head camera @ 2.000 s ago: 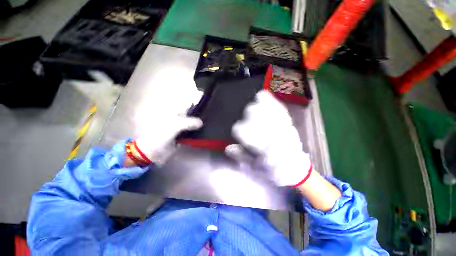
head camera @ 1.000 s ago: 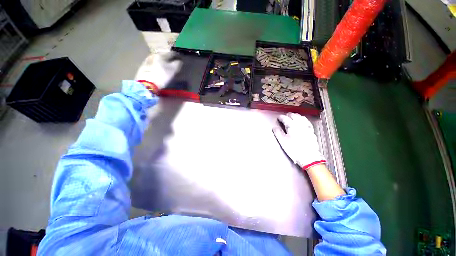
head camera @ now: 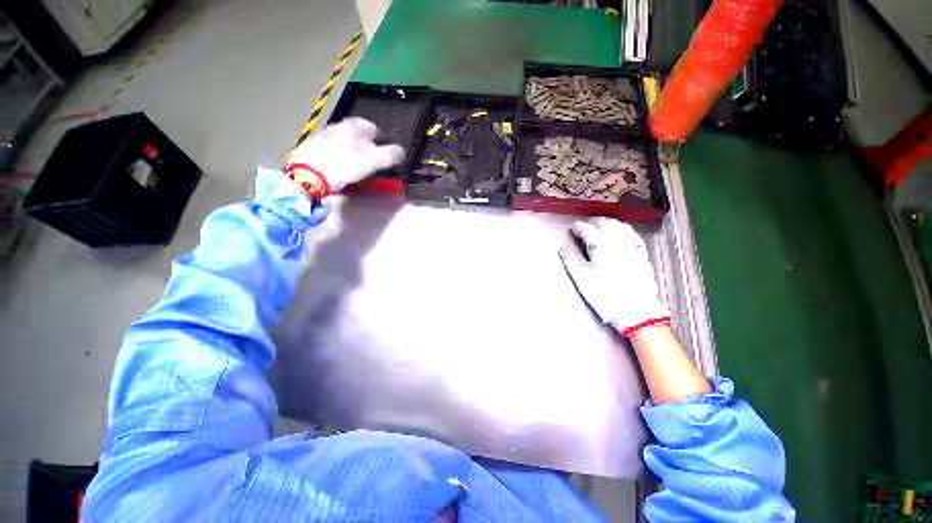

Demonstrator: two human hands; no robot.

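My left hand (head camera: 345, 155), in a white glove with a red cuff edge, is over the near left part of the left black bin (head camera: 380, 110). Its fingers are loosely spread and nothing shows in them. My right hand (head camera: 616, 274), also gloved, lies on the bare metal table (head camera: 460, 327) just below the right bins, fingers slightly bent, empty. The middle bin (head camera: 458, 194) holds black parts with yellow bits. The near right bin (head camera: 654, 212) holds small grey pieces (head camera: 593, 169). The far right bin holds longer grey-tan pieces (head camera: 583, 100).
A green surface (head camera: 450, 46) lies behind the bins. A green conveyor (head camera: 797, 306) runs along the right beyond a metal rail (head camera: 687, 276). An orange-red post (head camera: 715, 66) leans at the upper right. A black crate (head camera: 112, 179) stands on the floor at left. A circuit board (head camera: 894, 501) is at lower right.
The bin my hands held over the table earlier now stands in the row at left. Since the last earlier frame, my left hand has shifted slightly right; my right hand has stayed nearly still.
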